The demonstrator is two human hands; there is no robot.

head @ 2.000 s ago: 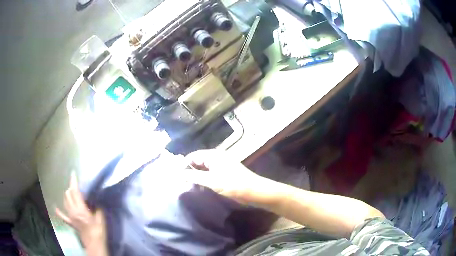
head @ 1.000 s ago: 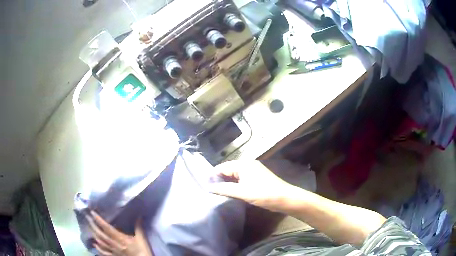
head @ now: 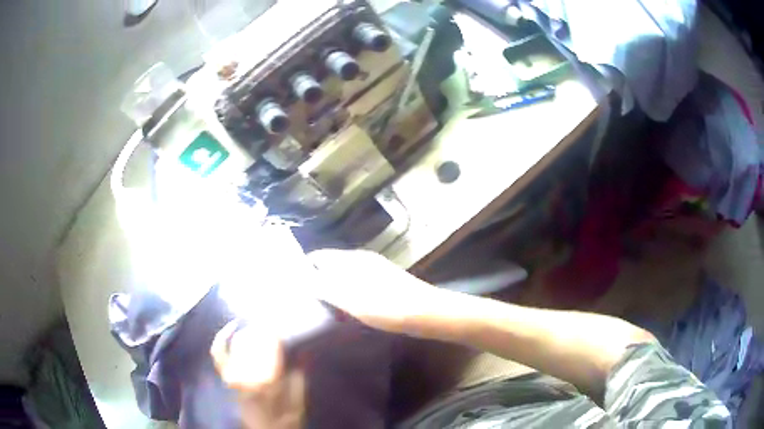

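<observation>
Blue-grey cloth lies over the front of the pale machine table and hangs towards my lap; its upper part is lost in lamp glare. The overlock machine stands above it, its needle area hidden by glare. My left hand is blurred on the cloth at the lower left; whether it grips is unclear. My right hand is at the cloth's upper edge, just below the machine; its fingers are washed out by glare, so their hold cannot be told.
Pale blue cloth is heaped at the table's upper right. A blue tool lies by a dark green tray. Red fabric and more blue-grey cloth are at the right, below the table. The curved lamp arm stands left.
My left hand has moved right and inward over the cloth. My right hand has shifted up and left into the glare. The cloth has bunched and folded at the left. The view has shifted slightly.
</observation>
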